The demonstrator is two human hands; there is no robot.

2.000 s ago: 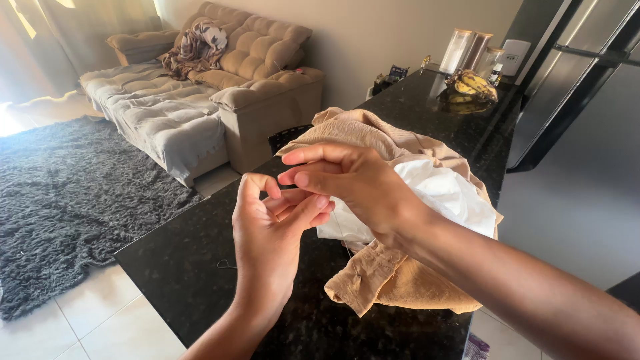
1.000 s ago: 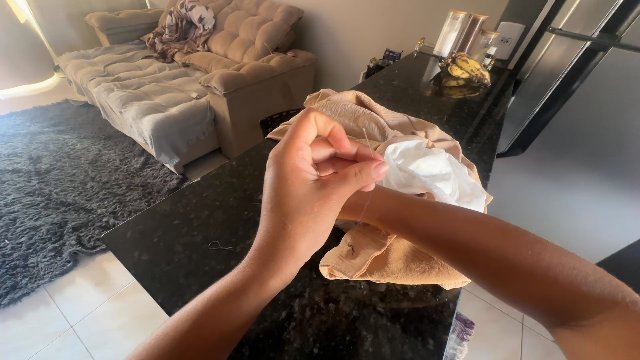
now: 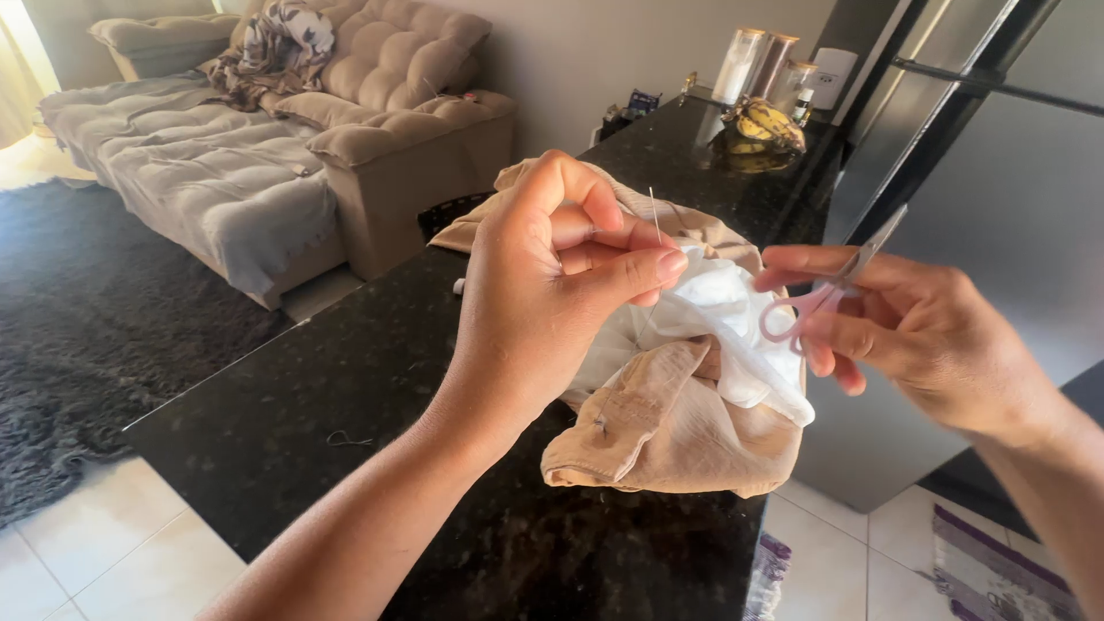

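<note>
Between the thumb and fingertips of my left hand (image 3: 569, 250) is a sewing needle (image 3: 654, 211), its thin shaft standing upright above the fingers. A dark thread hangs below toward a beige garment (image 3: 664, 423) with white fabric (image 3: 724, 319) bunched in it. The garment lies heaped on a black stone countertop (image 3: 285, 466). My right hand (image 3: 906, 328), right of the white fabric, holds small scissors (image 3: 811, 306) with pink handles, blades pointing up and away. A knot of dark thread (image 3: 601, 423) shows on the garment's near part.
A loose bit of thread (image 3: 349, 440) lies on the counter at left. Bananas (image 3: 763, 125) and lidded glass jars (image 3: 739, 67) stand at the far end. A refrigerator (image 3: 975, 216) is at right, a beige sofa (image 3: 414, 129) and dark shaggy rug (image 3: 112, 345) at left.
My right hand, earlier beside and then behind my left hand, has moved out to the right and now holds the pink scissors. The needle now shows plainly in my left fingers.
</note>
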